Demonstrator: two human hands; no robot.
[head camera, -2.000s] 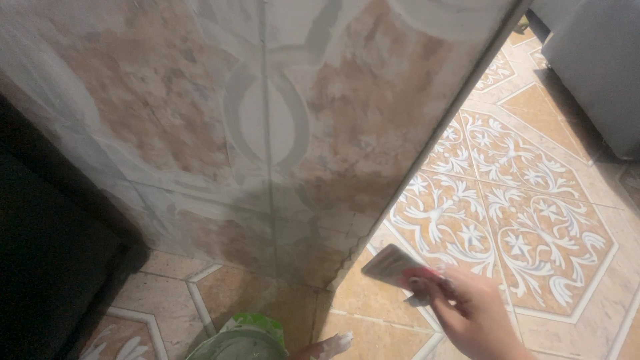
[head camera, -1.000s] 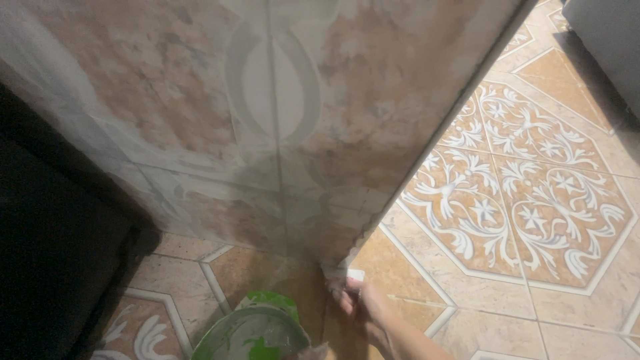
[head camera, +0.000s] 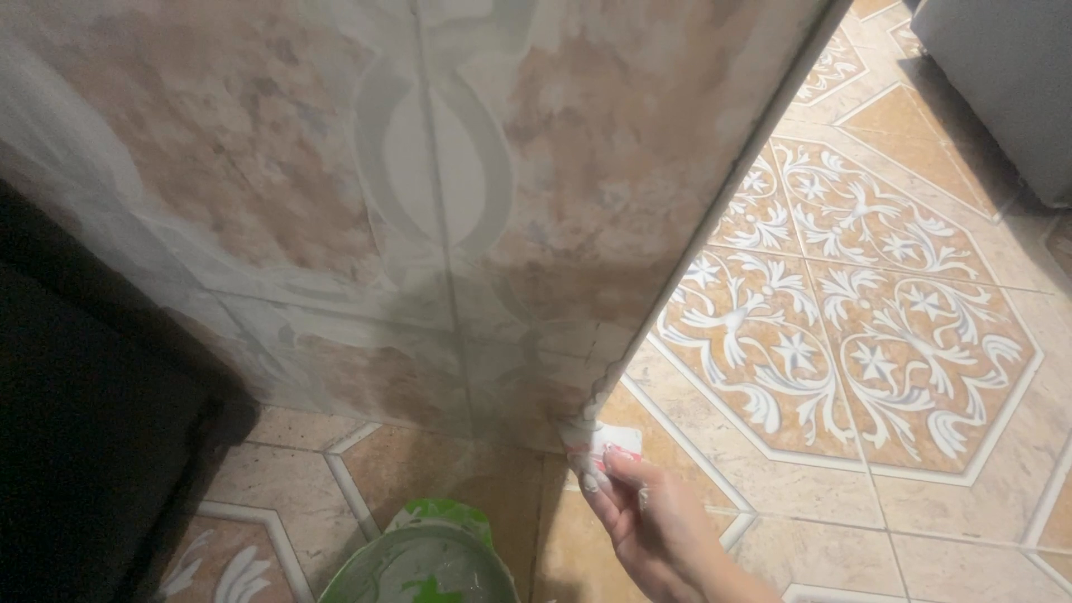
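My right hand (head camera: 662, 519) grips a small flat scraper (head camera: 615, 442), pale with red on it and smeared with white paste. The scraper touches the bottom corner of the tiled wall (head camera: 402, 251), where the wall edge meets the floor. Part of the tool is hidden by my fingers. To the left of the hand, a green container (head camera: 335, 578) with grey-white paste inside stands at the bottom edge of the view. Its rim is coated with paste, and a green patch shows through. My left hand cannot be made out.
A dark object (head camera: 92, 402) fills the lower left beside the wall. At the top right a grey piece (head camera: 997, 92) stands on the floor. Patterned floor tiles (head camera: 837, 335) spread out right of the wall's edge.
My right hand, with the scraper, has moved left from over the floor tiles to the wall's bottom corner. Fingers seen beside the container in the earlier frames no longer show.
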